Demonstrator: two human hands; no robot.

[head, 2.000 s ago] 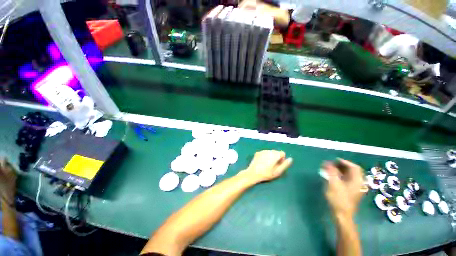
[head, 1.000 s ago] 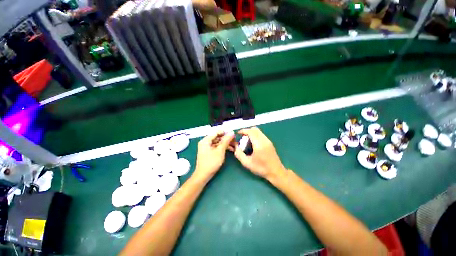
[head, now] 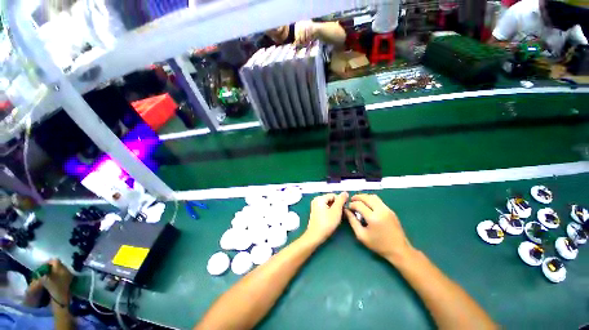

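Note:
My left hand [head: 325,218] and my right hand [head: 376,225] meet at the fingertips in front of the black tray. A small dark piece [head: 360,219] shows in the fingers of my right hand. The fingertips of my left hand are closed against those of my right; what they pinch is too small to tell. Plain white discs [head: 261,222] lie piled to the left of my hands. White housings with dark parts and wires [head: 531,252] lie in a group at the right.
The black tray [head: 352,145] lies across the green belt, its near end at the white strip [head: 452,180]. Blue-handled pliers [head: 193,208] and a black box with a yellow label [head: 132,251] are at left. Grey ribbed stack [head: 287,90] stands beyond. Another person's hand [head: 57,281] is far left.
The view has shifted, so the bench items sit differently in the frame. Since the oldest frame my hands have come together; since the middle frame they stay together at the fingertips.

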